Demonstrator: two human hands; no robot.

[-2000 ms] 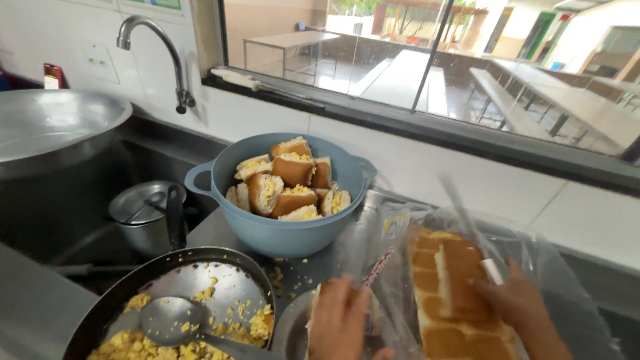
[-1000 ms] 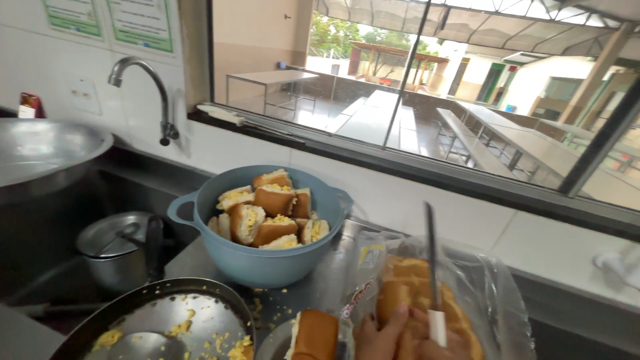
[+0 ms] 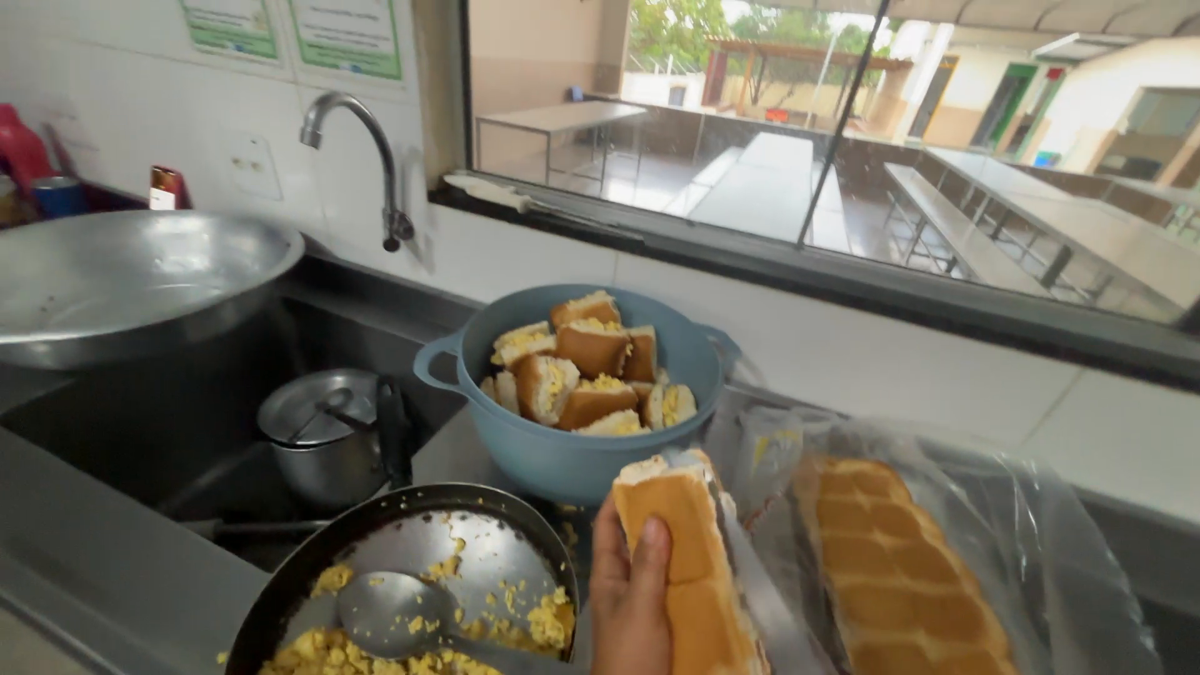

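My left hand [image 3: 633, 586] holds a strip of joined bread rolls [image 3: 689, 562] upright at the bottom centre, thumb on the brown crust. Along the strip's right side lies a knife blade [image 3: 773, 600], partly in the cut; its handle is out of frame. My right hand is not in view. More joined rolls [image 3: 900, 562] lie in a clear plastic bag [image 3: 1059, 553] at right. Just behind my left hand, a blue-grey two-handled pot [image 3: 553, 459] holds several egg-filled bread pieces [image 3: 595, 352]. A dark pan [image 3: 253, 609] at lower left holds scrambled egg [image 3: 328, 652] and a metal spoon [image 3: 394, 614].
A lidded metal pot [image 3: 328, 469] stands in the dark sink [image 3: 112, 450] at left, under a curved faucet [image 3: 375, 141]. A wide metal basin [image 3: 141, 281] sits at the far left. Behind the pot runs the tiled wall with a window ledge [image 3: 656, 239].
The joined bread rolls are now up in my left hand; a second ago both hands and the knife were over the bagged bread. My right hand has left the view.
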